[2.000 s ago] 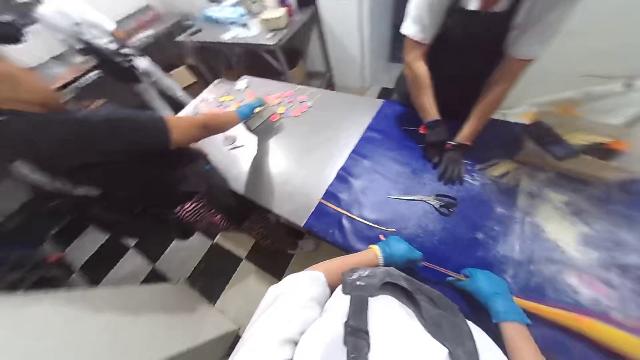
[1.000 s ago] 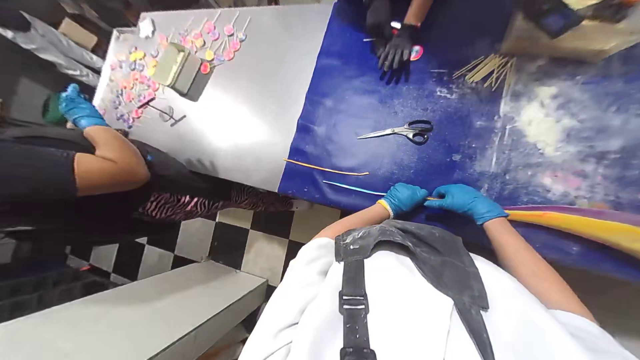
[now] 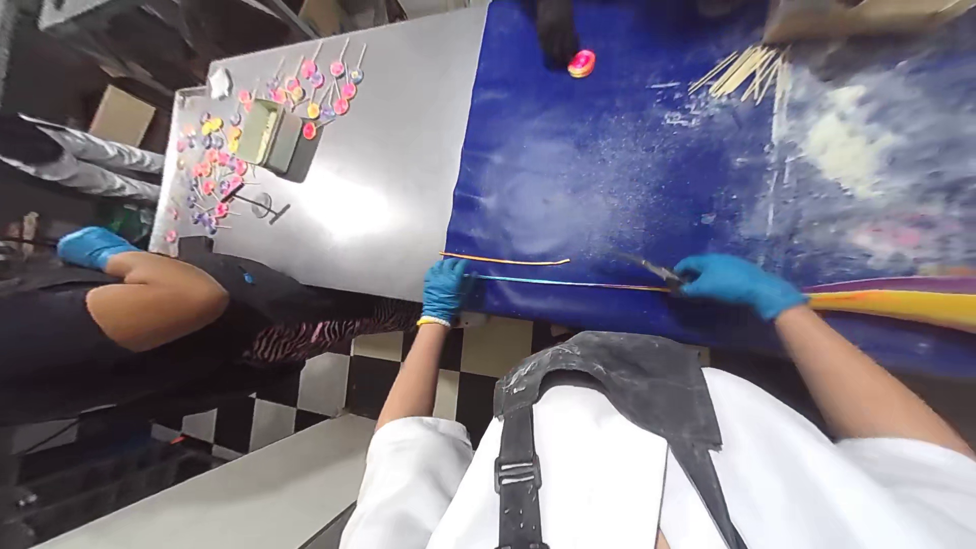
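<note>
My left hand (image 3: pixel 445 290), in a blue glove, is closed at the left end of a thin multicoloured candy strand (image 3: pixel 568 284) stretched over the blue mat. My right hand (image 3: pixel 736 284), also gloved, holds scissors (image 3: pixel 657 269), whose blades point left beside the strand's right part. Whether the blades touch the strand cannot be told. Just above the strand lies a short orange candy strip (image 3: pixel 507 261). From under my right wrist a thick yellow, orange and purple candy mass (image 3: pixel 900 302) runs to the right edge.
Many lollipops (image 3: pixel 341 105) surround a metal box (image 3: pixel 278 139) on the steel table (image 3: pixel 381 160). Thin sticks (image 3: pixel 743 74) lie on the mat (image 3: pixel 579 168) near a cardboard box. A co-worker's dark-gloved hand (image 3: pixel 558 38) is by a round pink candy (image 3: pixel 582 63). Another co-worker's blue-gloved hand (image 3: pixel 95 248) is at left.
The scissors, lying on the mat before, are now in my right hand. My left hand has moved left, away from my right, and the strand between them is now long and straight.
</note>
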